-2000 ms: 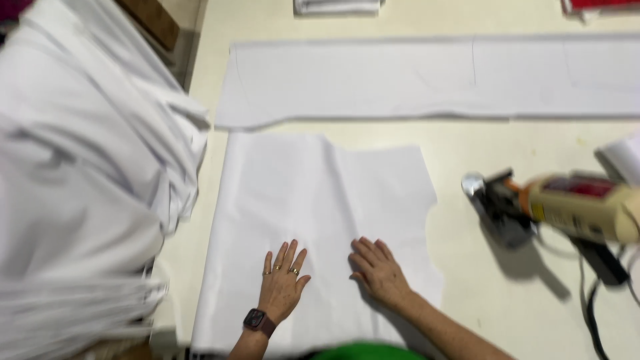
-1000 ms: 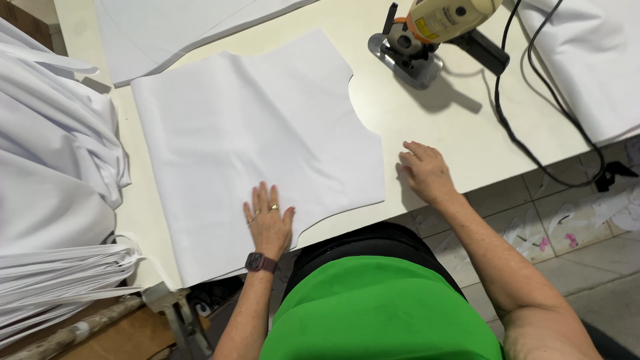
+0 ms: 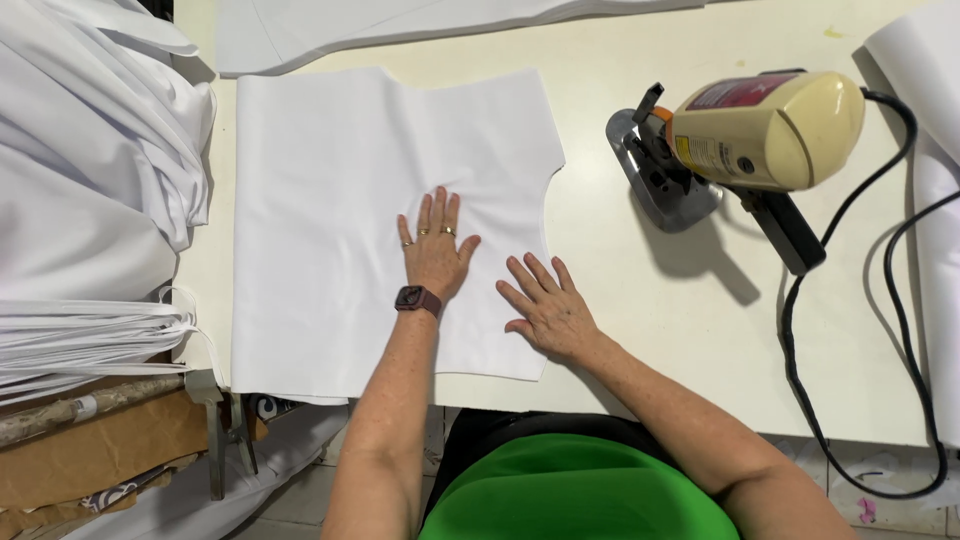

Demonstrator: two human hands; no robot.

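Observation:
A stack of cut white fabric (image 3: 322,195) lies on the cream tabletop, with a curved notch on its right edge. My left hand (image 3: 436,251) rests flat on its middle, fingers spread, with rings on the fingers and a smartwatch on the wrist. Lower right, my right hand (image 3: 551,311) lies palm down on the fabric near its right edge, fingers apart. Neither hand grips anything. To the right, a cream-coloured electric rotary cloth cutter (image 3: 750,135) stands on its metal base plate, apart from both hands.
More white cut fabric (image 3: 420,19) lies along the table's far side. Draped white cloth (image 3: 90,150) and white strips (image 3: 82,341) hang at left, above a metal clamp (image 3: 214,427). A black cable (image 3: 791,375) loops past the front edge; a white roll (image 3: 934,225) lies far right.
My right hand, beside the fabric on bare table a second ago, now lies on the fabric. My left hand has moved from near its front edge to its middle. The view has shifted.

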